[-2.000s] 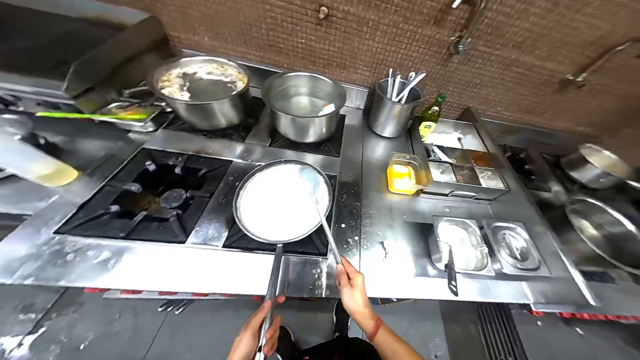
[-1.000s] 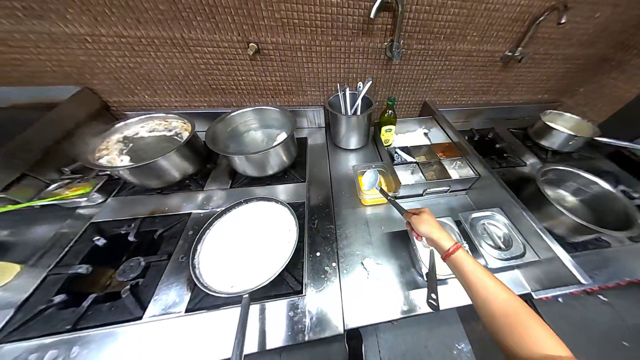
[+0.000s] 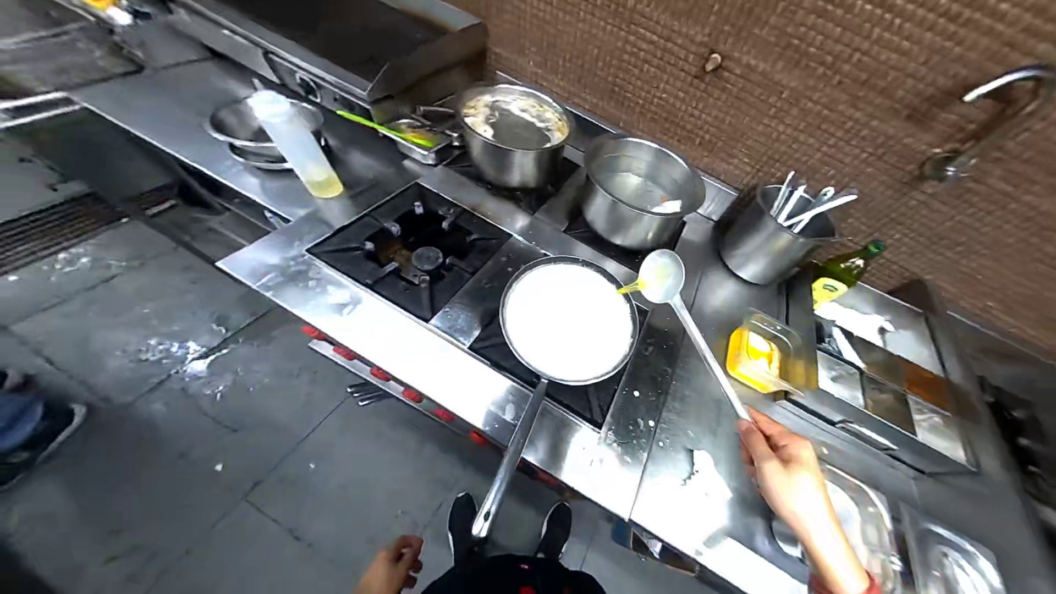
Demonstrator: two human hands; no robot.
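Note:
My right hand (image 3: 780, 470) holds a metal ladle (image 3: 662, 276) by its long handle. The ladle's bowl is tilted at the right rim of a frying pan (image 3: 569, 320), and a thin yellow liquid runs from it toward the pan. White batter or a similar white layer covers the pan's bottom; the pan sits on a front burner with its handle toward me. My left hand (image 3: 394, 566) is low in view, left of the pan handle's end, touching nothing visible, fingers loosely curled. A clear container of yellow liquid (image 3: 755, 356) stands on the counter right of the ladle.
Two steel pots (image 3: 516, 136) (image 3: 639, 191) stand on the back burners. A utensil pot (image 3: 763, 239), a green bottle (image 3: 848, 268) and a condiment tray (image 3: 891, 388) are at right. A squeeze bottle (image 3: 297, 144) leans by bowls at left. Another person's shoe (image 3: 54, 437) shows at lower left.
My right hand and the ladle have moved from the yellow liquid's container to the pan's right rim. My left hand held the pan handle two seconds ago and is now off it. The view has swung left.

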